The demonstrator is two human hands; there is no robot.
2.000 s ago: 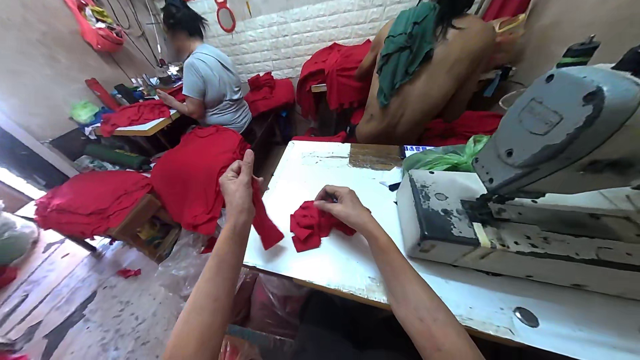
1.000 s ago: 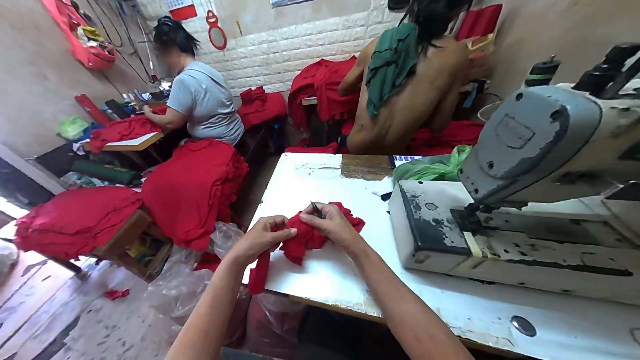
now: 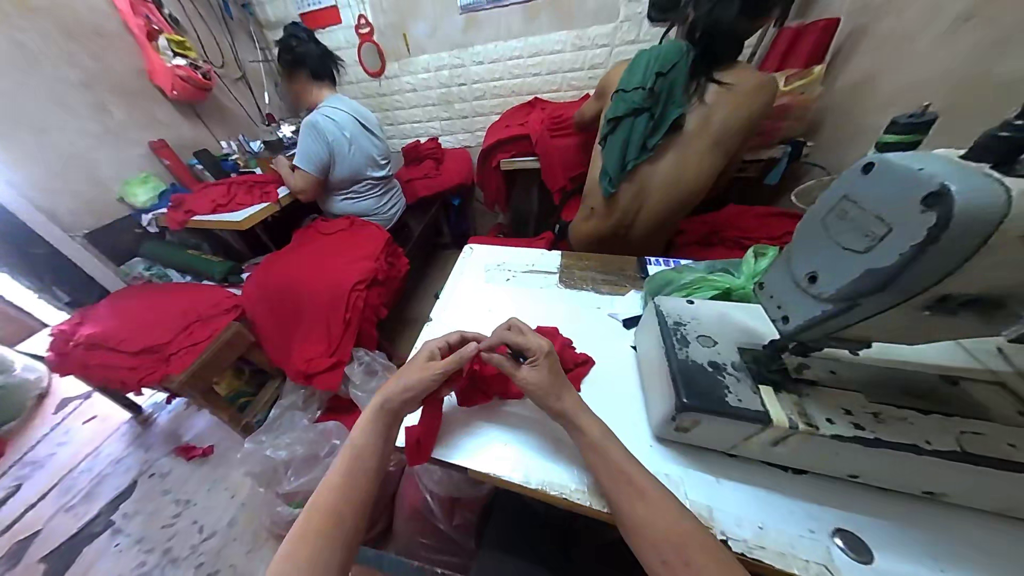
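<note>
A crumpled piece of red fabric point(image 3: 488, 384) lies on the white sewing table point(image 3: 512, 444), and a strip of it hangs over the front edge. My left hand point(image 3: 436, 368) pinches the fabric at its upper left. Close against it, my right hand point(image 3: 532, 364) grips the same fabric, with a small dark object, too small to name, between its fingers. The fingertips of both hands nearly meet. To the right of my hands stands an industrial sewing machine point(image 3: 880, 248) with worn grey paint.
A green plastic bag point(image 3: 712, 276) sits behind the machine's bed. Piles of red fabric point(image 3: 320, 296) stand at the left above clear plastic bags point(image 3: 300, 456). One person point(image 3: 344, 152) sits at a table at the back left; another person point(image 3: 680, 144) sits beyond my table.
My left hand has come from above the table's left edge, where it was two seconds ago, to beside my right hand. Both hands now hold the red fabric close together.
</note>
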